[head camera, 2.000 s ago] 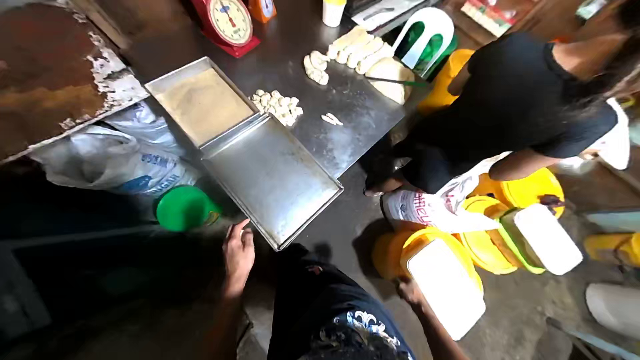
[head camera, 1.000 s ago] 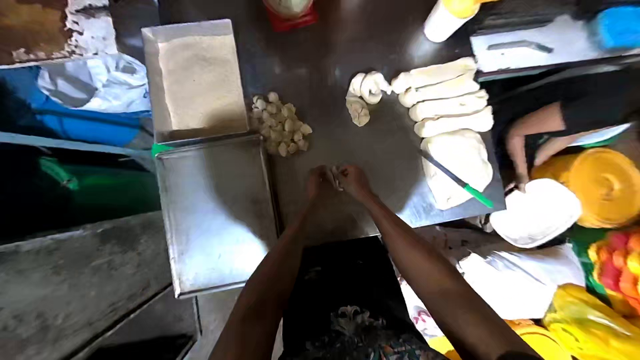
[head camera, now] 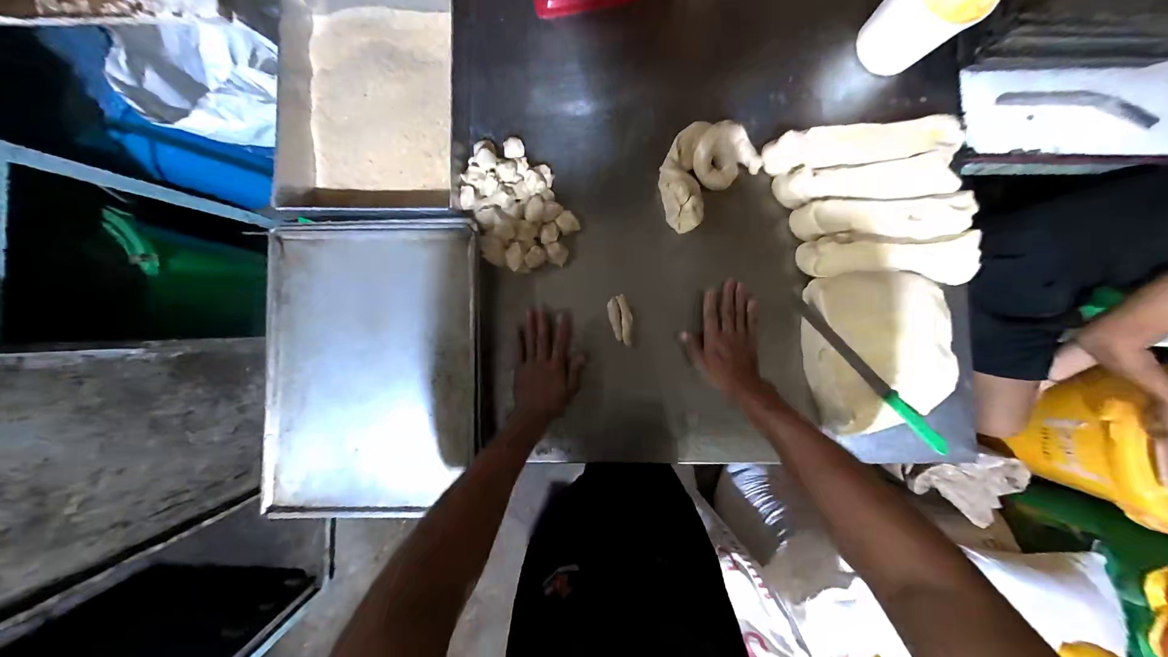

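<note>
My left hand [head camera: 546, 365] lies palm down on the metal worktop [head camera: 639, 401], fingers apart, holding nothing. My right hand [head camera: 727, 342] rests flat on the same surface, also without anything in it. Between them are small dough strips [head camera: 620, 319] lying side by side. Beyond my left hand sits a heap of small dough pieces [head camera: 520, 205]. A curled rope of dough [head camera: 698, 169] lies farther back. On the right, several thick dough rolls [head camera: 881, 219] are lined up behind a flat slab of dough [head camera: 885, 356], with a green-handled knife [head camera: 871, 374] lying across it.
An empty metal tray [head camera: 365, 365] is left of my hands, and a tray of pale powder or crumbs [head camera: 381, 105] stands behind it. A white container [head camera: 912, 36] and a red object [head camera: 579, 7] are at the back. Another person's arm [head camera: 1127, 328] reaches over a yellow container [head camera: 1086, 438] at right.
One second ago my hands were together over the worktop, fingers at a small piece; now they are apart and flat, with dough strips between them. The view has shifted.
</note>
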